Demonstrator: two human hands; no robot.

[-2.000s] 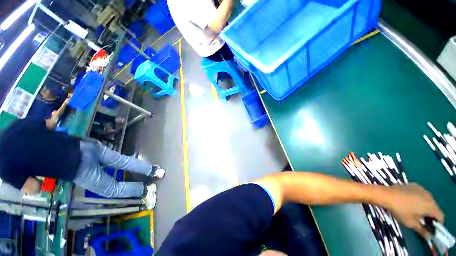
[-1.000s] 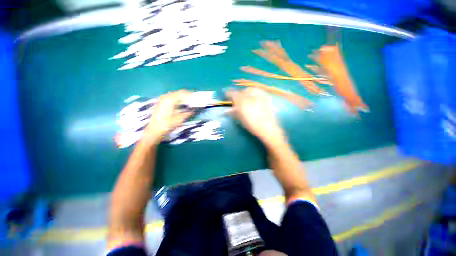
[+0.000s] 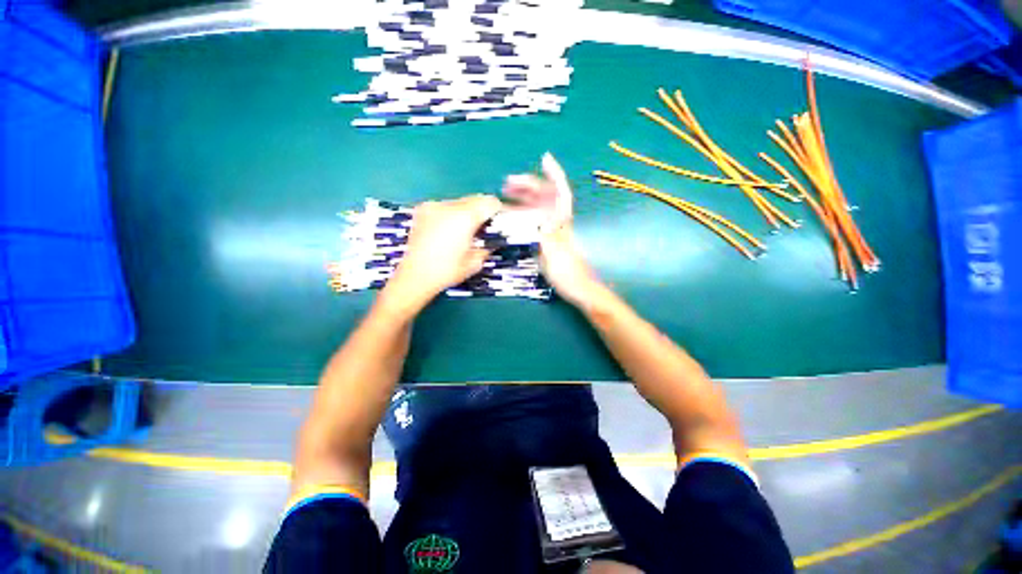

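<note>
My left hand [image 3: 446,244] is over the near pile of black-and-white sleeved wires [image 3: 372,249], its fingers closed around a small bunch of white sleeves [image 3: 518,228]. The bunch points right, towards my right hand. My right hand [image 3: 542,211] is beside the bunch's end, slightly blurred, with palm showing and fingers apart, and I see nothing held in it. Loose orange wires [image 3: 684,206] lie to the right on the green bench, with a thicker orange bundle [image 3: 824,185] beyond them. Part of the near pile is hidden under my hands.
A larger pile of black-and-white sleeves [image 3: 460,62] lies at the far edge by a pale rail [image 3: 695,43]. A blue bin [image 3: 56,191] stands at the left end, a lighter blue bin with white markings [image 3: 981,258] at the right, and another blue bin [image 3: 897,28] at the far right.
The view has steadied and shifted over the bench. The orange wire between my hands no longer shows there. My right hand has opened beside the white bunch.
</note>
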